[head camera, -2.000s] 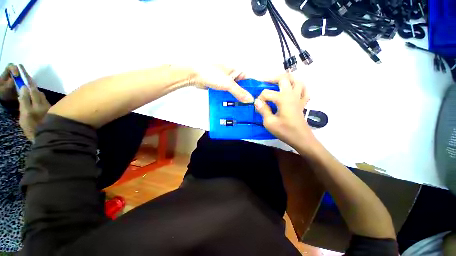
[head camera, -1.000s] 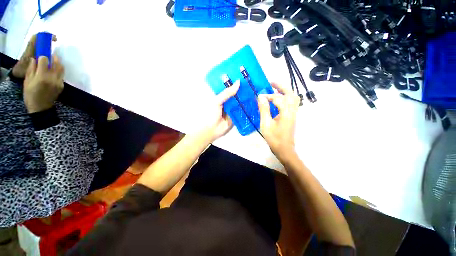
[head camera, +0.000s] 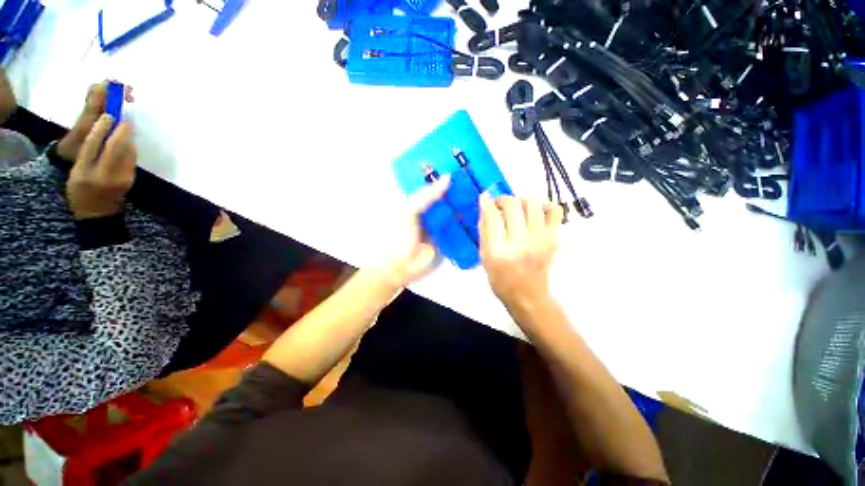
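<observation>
A bright blue plastic tray (head camera: 453, 139) is held tilted over the white table, near its front edge. Two silver-tipped USB plugs (head camera: 461, 157) lie in its slots, with black cable running down toward my right hand. My left hand (head camera: 417, 228) grips the tray's lower left side, thumb by one plug. My right hand (head camera: 517, 242) is closed over the tray's right side; its fingers hide the rest of the cable and what exactly they pinch.
A filled blue tray (head camera: 400, 68) lies ahead, another partly behind it. A black cable pile (head camera: 645, 85) covers the back right, beside deep-blue trays (head camera: 827, 161). A grey basket (head camera: 835, 361) stands at the right edge. A neighbour's hands (head camera: 102, 166) hold a blue item at left.
Since one second ago, my right hand has closed over the tray's right side. Earlier the tray lay flat at the table edge; it is now turned diagonally. The view has shifted, showing more trays ahead.
</observation>
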